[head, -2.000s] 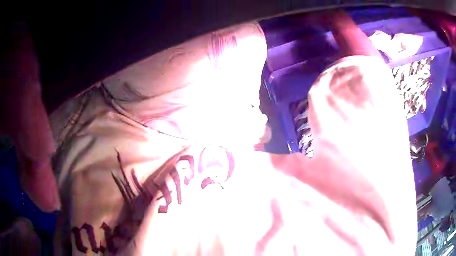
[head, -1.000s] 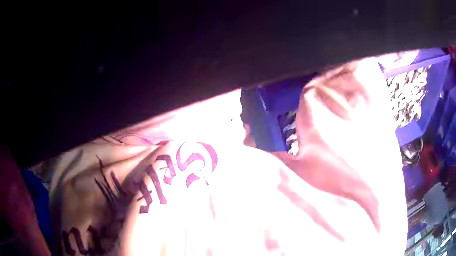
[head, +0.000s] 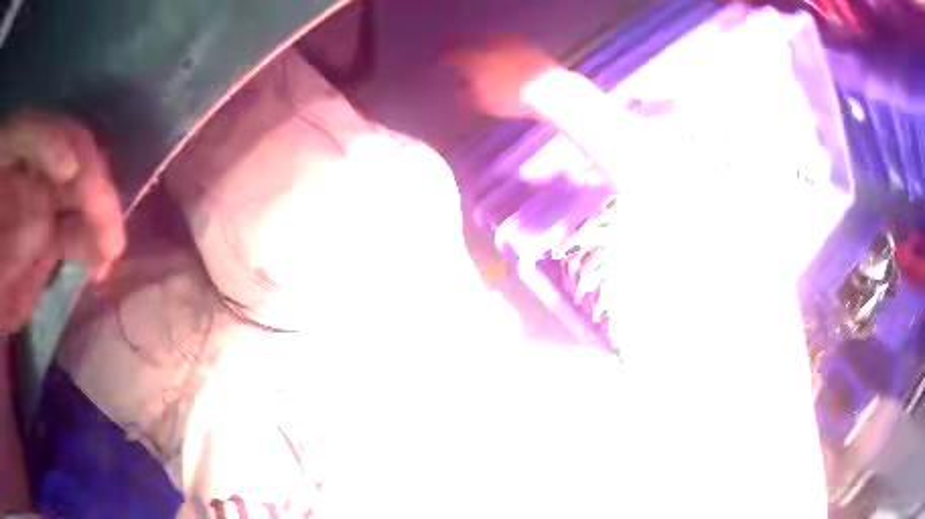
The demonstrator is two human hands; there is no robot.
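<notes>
My left hand (head: 56, 208) is at the left edge of the view, partly cut off, over the bench side, with its fingers curled. Whether it holds anything is not clear. My right hand (head: 502, 76) is small and blurred at the upper middle, beyond the near side of the purple-lit crate (head: 834, 132). Whether it holds anything cannot be seen. My white right sleeve crosses over the crate and is badly overexposed. Small silvery parts (head: 588, 279) show in the crate left of the sleeve.
The dark green bench (head: 203, 61) with a pale curved edge is at the upper left. My white clothing fills the lower middle in glare. A blue object (head: 101, 456) is at the lower left. Blurred metallic items (head: 870, 284) and blue shapes are at the right.
The dark bench edge that covered the top has moved to the upper left. My left hand shows higher and clearer. My right hand has come into view, and the glare is stronger.
</notes>
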